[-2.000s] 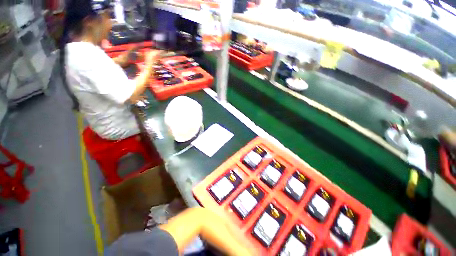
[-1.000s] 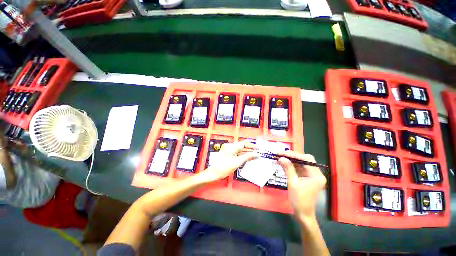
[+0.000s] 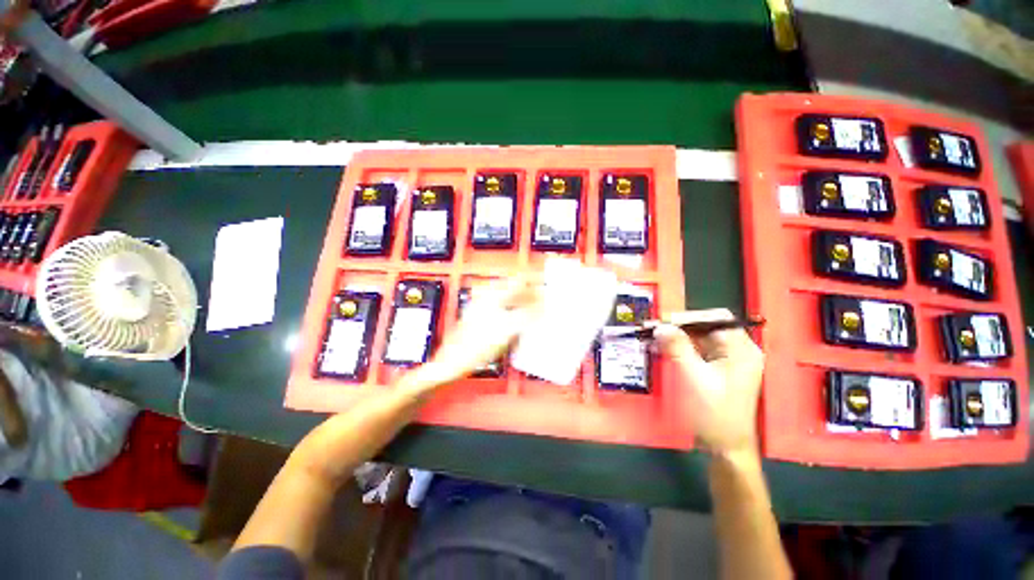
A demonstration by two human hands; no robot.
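Observation:
My left hand (image 3: 490, 326) holds a white label sheet (image 3: 564, 320) above the lower row of the near red tray (image 3: 510, 417). The sheet hides most of one pocket. My right hand (image 3: 712, 368) grips a thin dark pen-like tool (image 3: 709, 325) like a pen. Its tip points left, over the black phone-like unit (image 3: 624, 360) in the tray's lower right pocket. Whether the tip touches the unit I cannot tell. Other black units with gold spots and white printed labels lie in the tray's two rows. My left hand partly covers one unit.
A second red tray (image 3: 778, 444) of similar units stands to the right. A cream desk fan (image 3: 117, 297) with a white cord and a white sheet (image 3: 245, 273) are on the left. A green conveyor (image 3: 454, 79) runs behind, with a grey post (image 3: 108, 91) at left.
The view swung from the left side of the line to the trays. Since one second ago, the sheet has turned and moved left, away from the tool; the tool now points over the lower right unit.

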